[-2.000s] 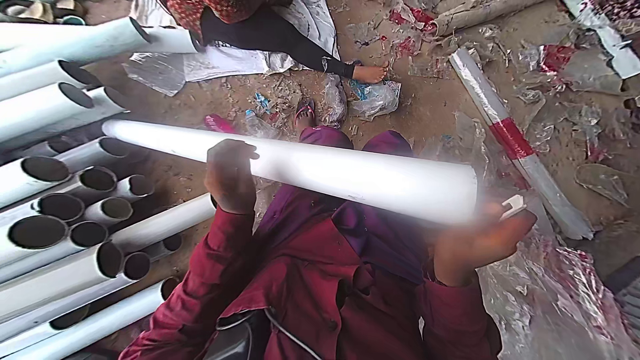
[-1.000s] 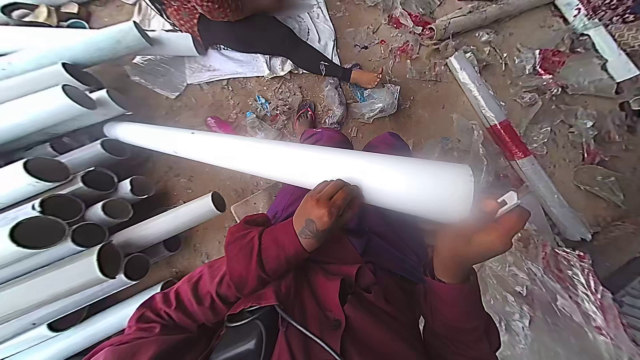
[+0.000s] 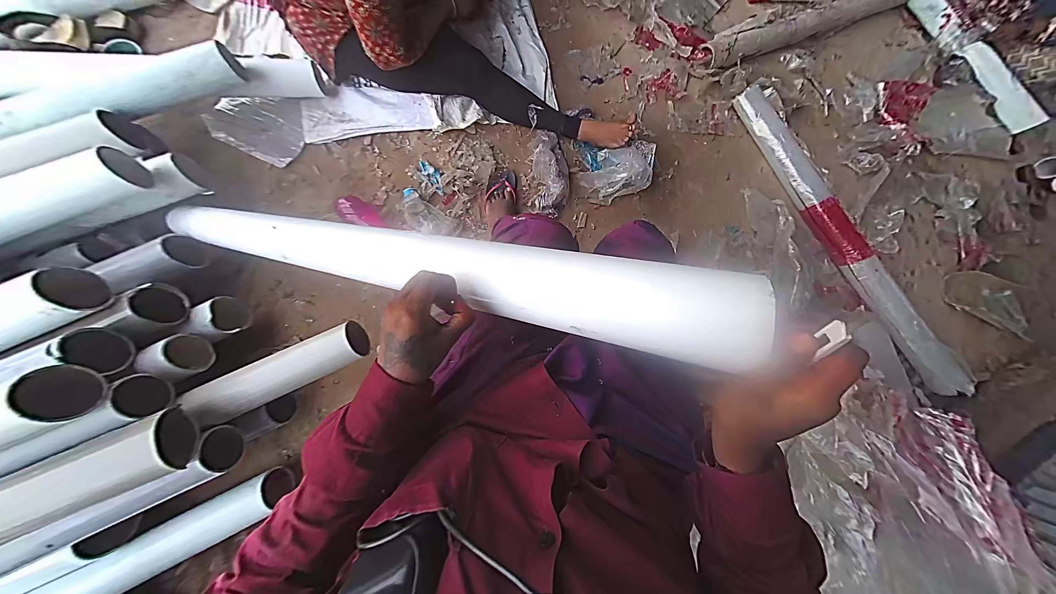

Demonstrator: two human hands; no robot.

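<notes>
A long white plastic pipe (image 3: 528, 285) lies across my lap, its wide end at the right. At the pipe's lower edge, left of its middle, is my left hand (image 3: 421, 326), with fingers curled; whether it pinches something small cannot be told. My right hand (image 3: 780, 400) is at the wide end, with a small white piece (image 3: 832, 338) held between thumb and fingers. The pipe's end near that hand is blurred, and part of the palm is hidden behind it.
Many white pipes (image 3: 264, 375) are stacked at the left. Another person's leg (image 3: 495, 91) stretches over white sheeting at the top. A wrapped bundle with a red band (image 3: 837, 231) lies at the right, among plastic film (image 3: 899, 495) on the dirt ground.
My left hand has moved from on top of the pipe to its lower edge, then somewhat left along it. My right hand stays at the wide end with the white piece.
</notes>
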